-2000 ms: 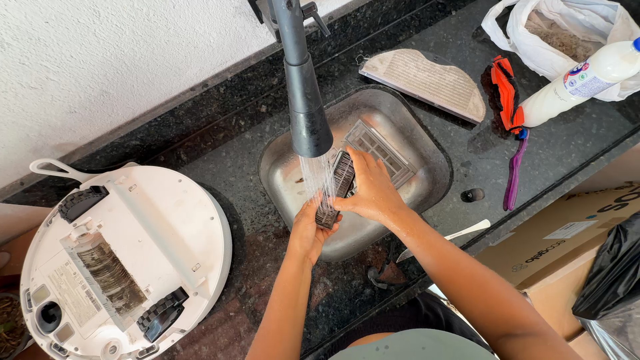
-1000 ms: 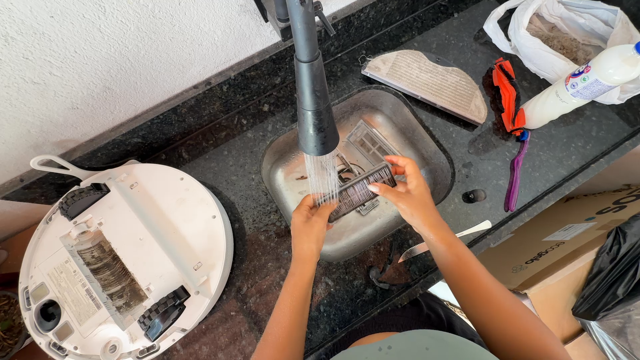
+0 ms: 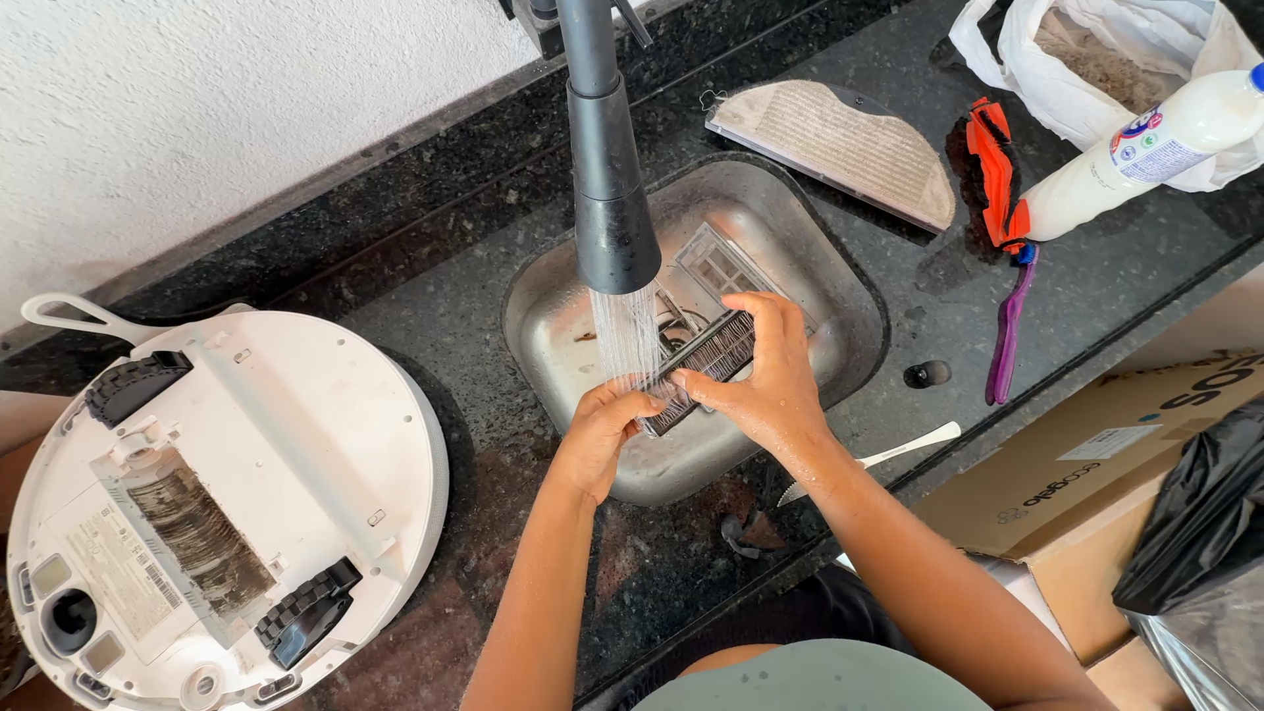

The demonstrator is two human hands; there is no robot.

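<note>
Over the steel sink [image 3: 553,326], my left hand [image 3: 604,434] grips the lower left end of a small pleated filter [image 3: 726,353] in a dark frame. My right hand [image 3: 775,370] holds its upper right part, with the thumb on the pleats. Water falls from the black faucet spray head [image 3: 617,237] onto the filter's lower end and my left fingers. A plastic frame with a grid [image 3: 716,262] lies in the sink behind the filter, partly hidden by my right hand.
An upturned white robot vacuum [image 3: 326,425] sits at left. Behind the sink lies a mop plate with its pad [image 3: 839,148]. At right are an orange roller brush [image 3: 995,173], a purple-handled brush [image 3: 1007,331], a white bottle [image 3: 1126,168] and a plastic bag [image 3: 997,39]. A knife [image 3: 904,446] lies near the front edge.
The filter, upright between my hands two seconds ago, turned its pleated face up by one second ago. Its lower end is now under the stream, and my right thumb has moved left along it.
</note>
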